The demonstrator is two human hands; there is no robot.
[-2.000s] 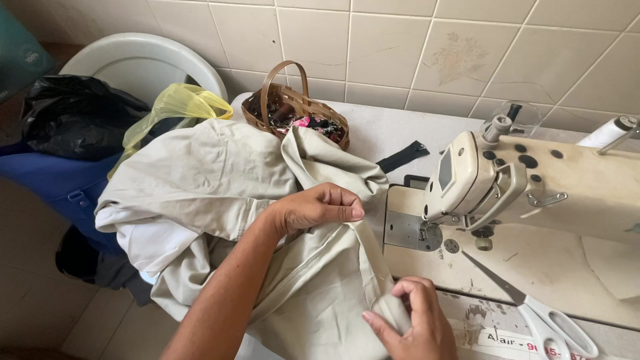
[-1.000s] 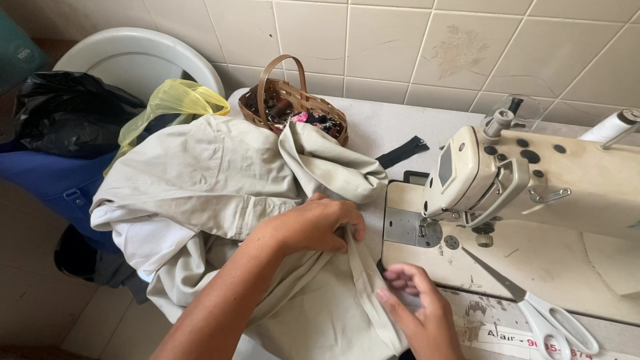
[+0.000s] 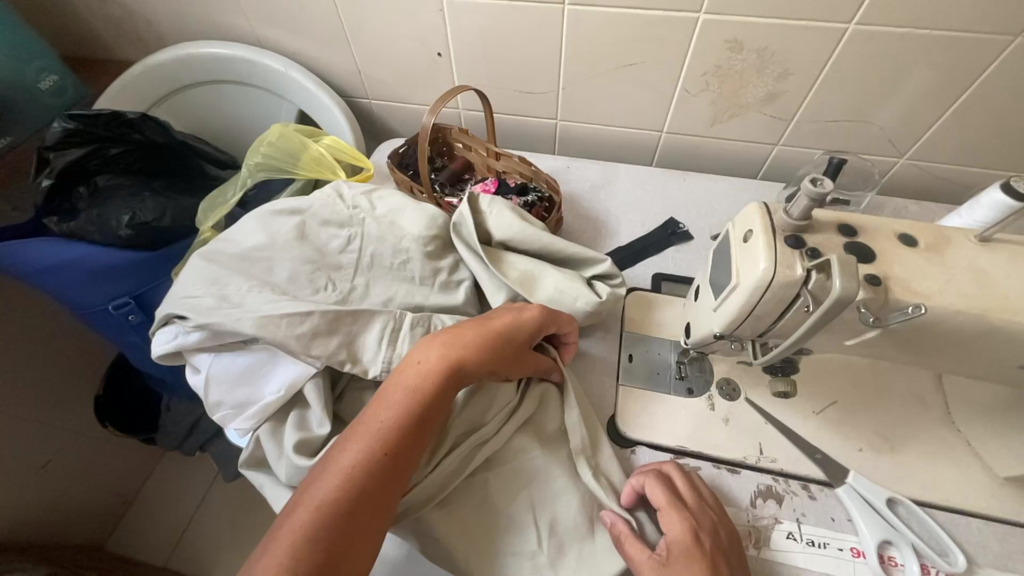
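Note:
A pale khaki fabric garment (image 3: pixel 320 256) lies bunched over the left half of the table, part of it white. My left hand (image 3: pixel 512 344) pinches a folded edge of it near the middle of the view. Lower right, my right hand (image 3: pixel 676 520) grips the same edge between thumb and fingers, so a narrow folded strip runs between the two hands. To the right stands a cream industrial sewing machine (image 3: pixel 904 296), its needle area and metal plate (image 3: pixel 660 364) bare of cloth. White-handled scissors (image 3: pixel 868 496) lie across the machine bed's front edge.
A woven basket (image 3: pixel 520 180) of small items stands by the tiled wall. A black zipper (image 3: pixel 652 242) lies beside the garment. At left are a pale round tub (image 3: pixel 232 72), a black plastic bag (image 3: pixel 128 176), a yellow bag (image 3: pixel 296 156) and a blue bag (image 3: pixel 72 280). A white thread spool (image 3: pixel 988 204) stands behind the machine.
My right hand, apart from the cloth's edge one second ago, now grips it. My left hand remains at the fold near the middle.

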